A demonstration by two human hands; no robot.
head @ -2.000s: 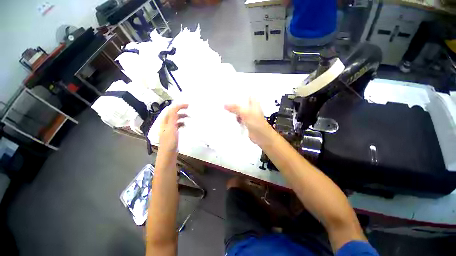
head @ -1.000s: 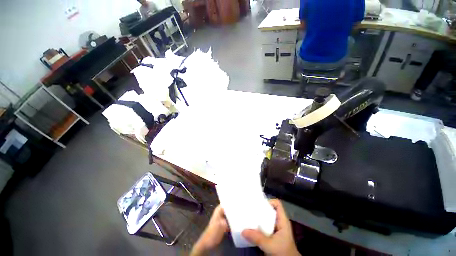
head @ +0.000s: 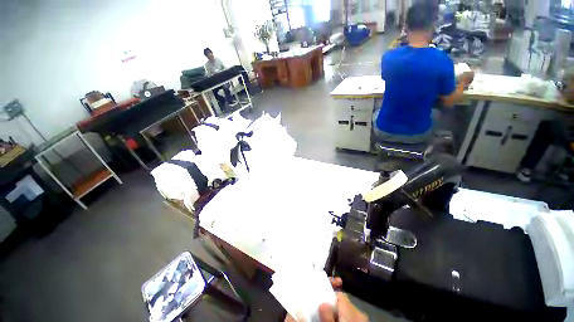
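Observation:
A thick white stack of cut pieces (head: pixel 302 290) is at the bottom centre, at the worktable's front edge. My right hand (head: pixel 343 309) grips its lower right side, with thumb and fingers visible, cut off by the bottom edge. My left hand is not clearly visible; only a small bit of skin shows at the stack's lower left. The black skiving machine (head: pixel 434 182) with gold lettering stands right of the stack. Its shiny metal feed area (head: pixel 382 259) is close to my right hand.
Tied white bundles (head: pixel 267 141) lie at the table's far left. A square stool (head: pixel 175 286) stands on the floor at left. Curved white piles (head: pixel 557 251) lie beyond the black bed (head: pixel 466 264). A person in blue (head: pixel 415 88) sits at a bench ahead; another person sits far left.
The view has tilted up. The hands have gone from apart over the white pieces to the stack near me; the stack now sits lower in the picture and my left hand has mostly left it.

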